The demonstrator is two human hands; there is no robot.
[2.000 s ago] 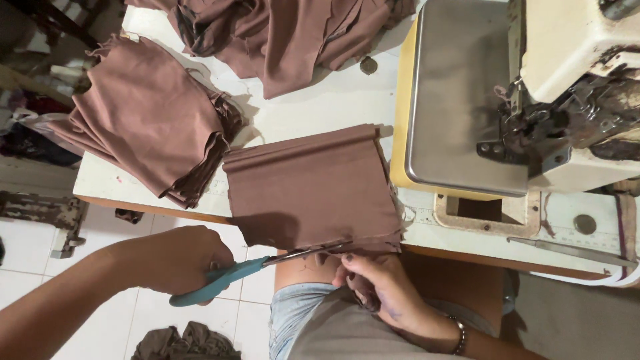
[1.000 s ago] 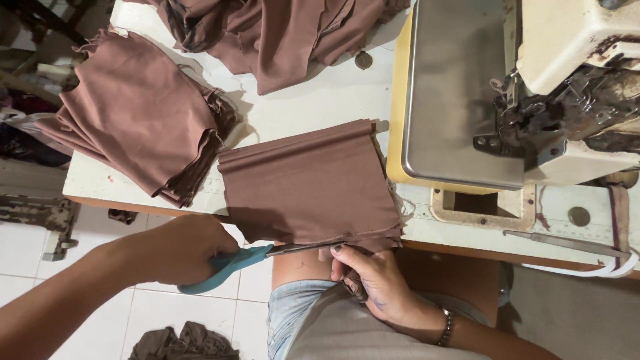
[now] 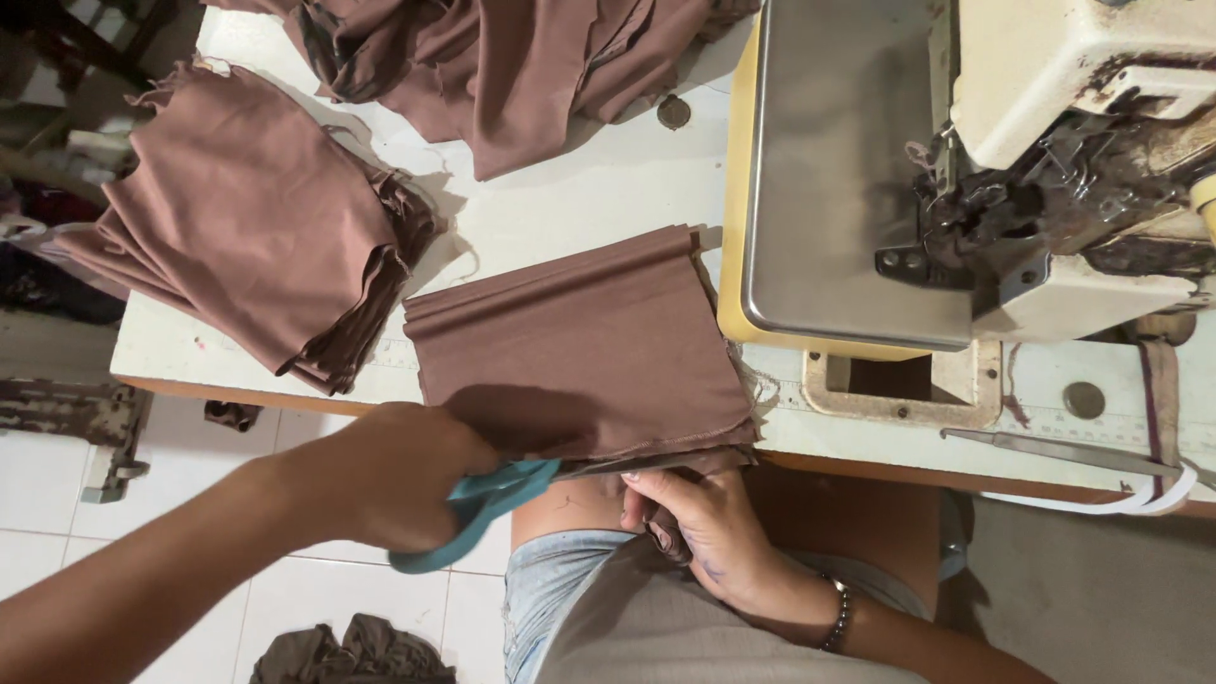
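My left hand [image 3: 389, 475] grips the teal handles of a pair of scissors [image 3: 475, 513]. Their dark blades lie along the near edge of a stack of folded brown cloth pieces [image 3: 579, 351] at the table's front edge and are partly hidden there. Just right of the blades, my right hand [image 3: 712, 532] has its thumb and fingers closed around a small bunched piece of brown cloth [image 3: 668, 534], below the stack's near edge. A second brown cloth stack [image 3: 247, 209] lies at the left, and a loose heap of brown cloth [image 3: 503, 66] lies at the back.
An overlock sewing machine [image 3: 1054, 190] with a metal plate [image 3: 845, 180] stands at the right. Tweezers [image 3: 1054, 448] and a coin [image 3: 1083, 400] lie before it; another round metal piece [image 3: 674, 112] lies farther back. Dark cloth [image 3: 351, 655] sits on the tiled floor.
The scissor handles in my left hand have moved right, closer to my right hand. My right hand remains near the cloth stack's front edge.
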